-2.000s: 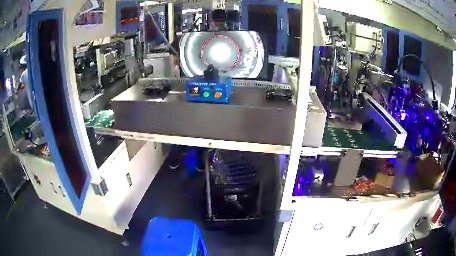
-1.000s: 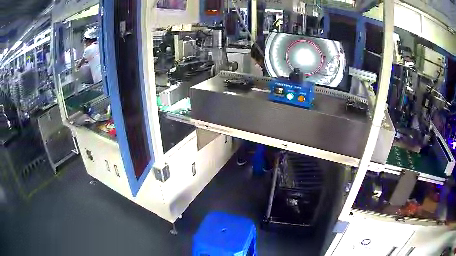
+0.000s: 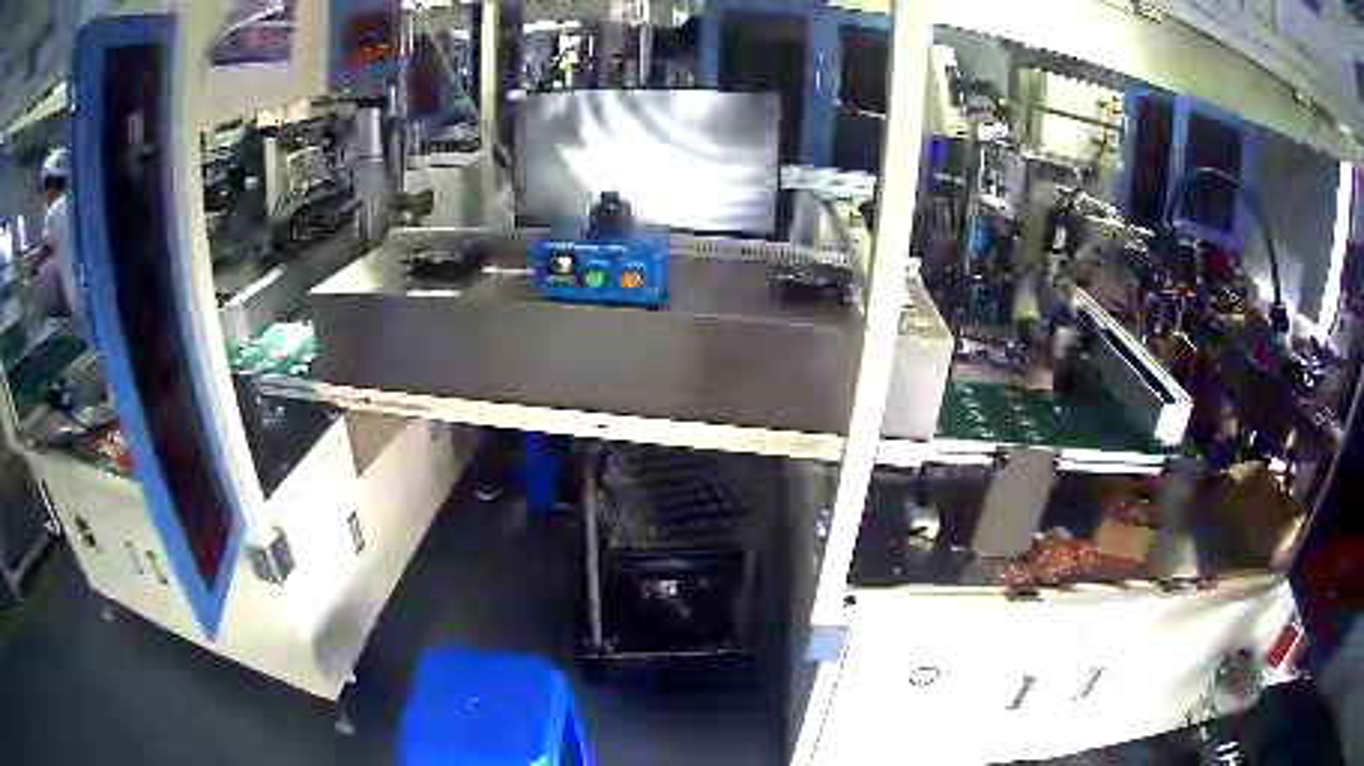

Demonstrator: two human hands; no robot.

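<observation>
Neither of my hands is in the picture. In front of me a bright blue control box (image 3: pixel 601 273) with a lit display, a green and an orange button stands on a long grey-brown metal cover (image 3: pixel 584 353). A small black block (image 3: pixel 609 213) sits on top of the box. Behind it a wide monitor (image 3: pixel 648 162) shows a blurred grey-white curved pattern. Two black fans, a left one (image 3: pixel 444 264) and a right one (image 3: pixel 812 280), lie on the cover on either side of the box.
A blue stool (image 3: pixel 486 709) stands on the floor in front. A black slatted rack (image 3: pixel 667 576) is under the cover. Green belts lie left (image 3: pixel 278 352) and right (image 3: pixel 995 407), with small parts on them. A cream post (image 3: pixel 863 389) rises at centre right. A person (image 3: pixel 54 247) is at the far left.
The view swung left and then back right. The monitor showed a round ring image with a red circle before; now it shows blurred pale arcs. The blue-violet light at the right is much dimmer than two seconds ago.
</observation>
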